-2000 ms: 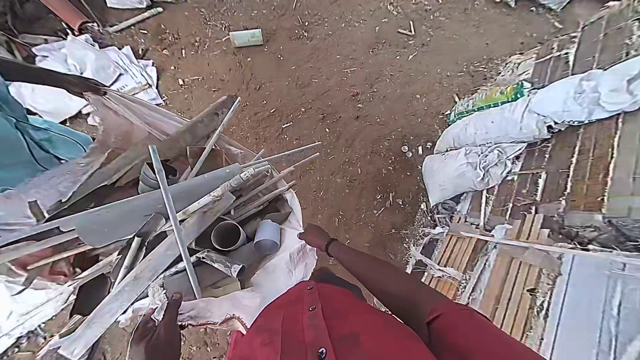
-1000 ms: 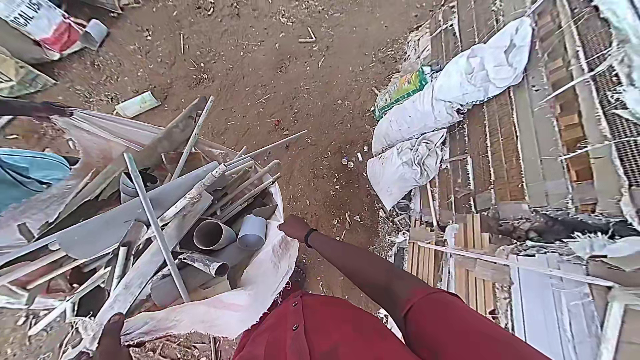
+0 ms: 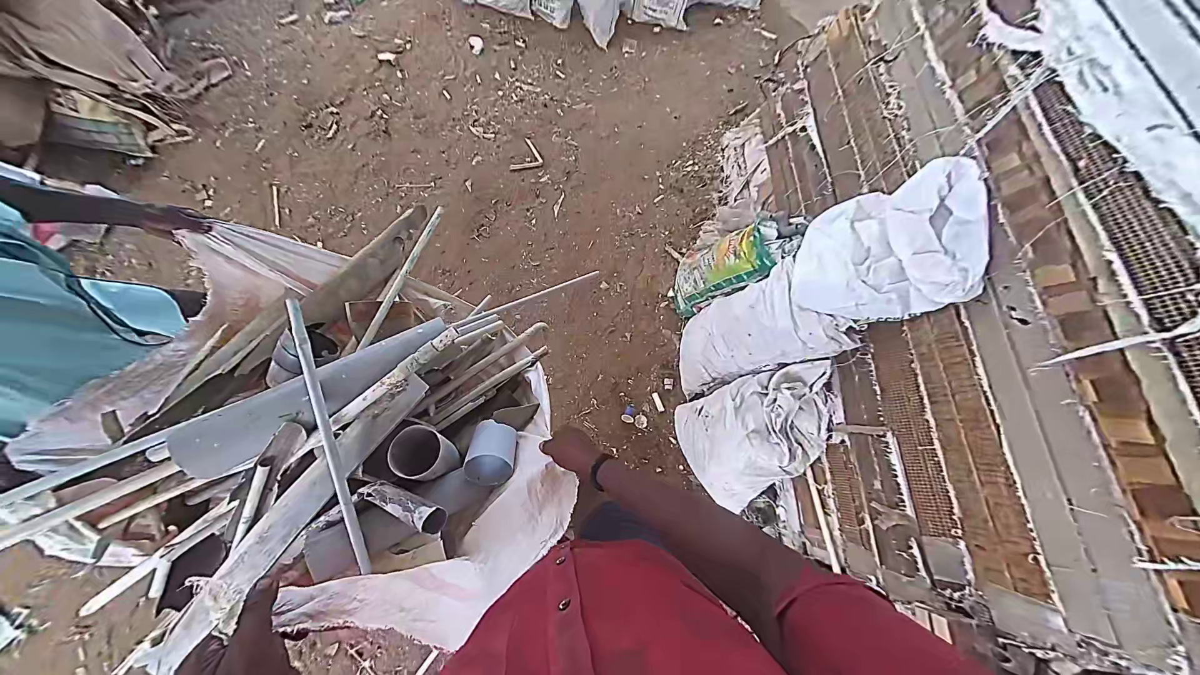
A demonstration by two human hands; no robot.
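Note:
A white woven sheet or sack (image 3: 412, 600), spread wide, carries a heap of scrap plastic pipes. My right hand (image 3: 572, 452) grips its right edge. At its near-left corner my left hand (image 3: 248, 628) is closed on the sheet's edge, partly hidden below a long dirty pipe (image 3: 291, 516). Among the scrap lie a wide grey pipe piece (image 3: 291, 412), a short open pipe (image 3: 422, 452), a pale blue-grey pipe piece (image 3: 489, 453) and a thin grey strip (image 3: 328, 431). Across the heap, a co-worker's hand (image 3: 178, 218) holds the far-left edge.
The co-worker, in light blue clothing (image 3: 84, 319), stands at the left. Stuffed white sacks (image 3: 750, 431) and a green and yellow bag (image 3: 722, 270) lie to the right, by stacked slatted panels (image 3: 947, 422). Brown dirt ground (image 3: 600, 187) with small litter lies ahead.
The view has swung to the right and moved over the ground. The loaded sheet stays between me and the co-worker, with my right hand still on its edge.

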